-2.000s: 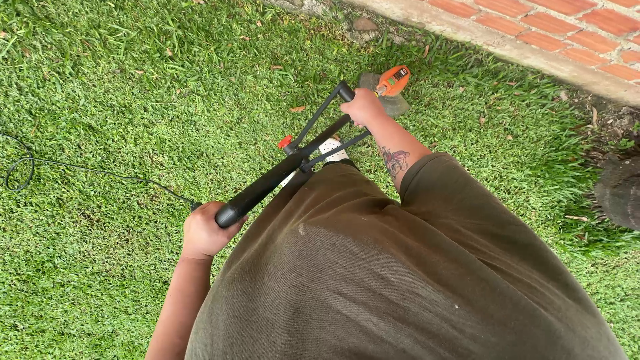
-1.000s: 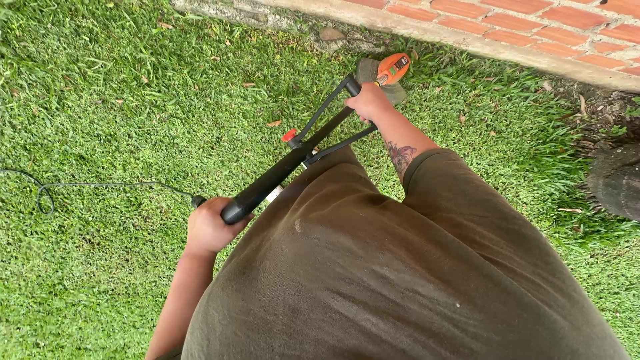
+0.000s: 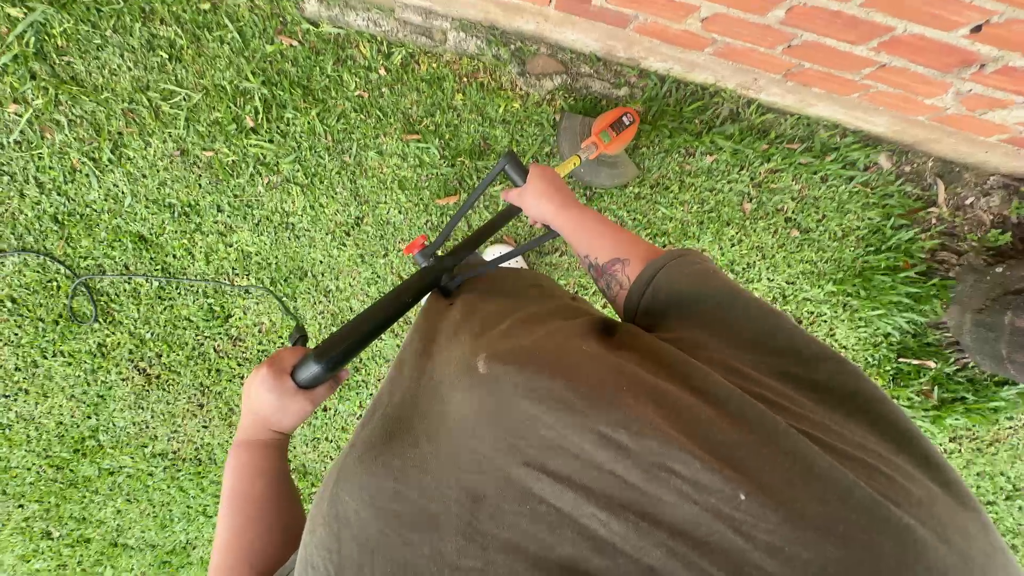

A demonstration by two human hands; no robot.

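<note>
A corded string trimmer point(image 3: 376, 316) with a black shaft slants across the front of my body. Around its thick rear end, at the lower left, my left hand point(image 3: 282, 392) is closed. My right hand point(image 3: 542, 194) grips the black loop handle farther up the shaft. Beyond it, the orange trimmer head point(image 3: 615, 130) and its dark guard point(image 3: 598, 164) sit low over the grass by the wall. A red knob point(image 3: 416, 245) marks the handle's mount. The cutting line under the guard is hidden.
A black power cord point(image 3: 188, 279) runs left over the lawn point(image 3: 160, 176) from the trimmer's rear, with a loop in it. A brick wall point(image 3: 848, 60) on a concrete footing point(image 3: 720, 84) crosses the upper right. A dark round-edged object point(image 3: 988, 320) lies at the right edge.
The trimmer head stands closer to the wall's footing than two seconds ago. Both hands keep their hold. The view has shifted slightly.
</note>
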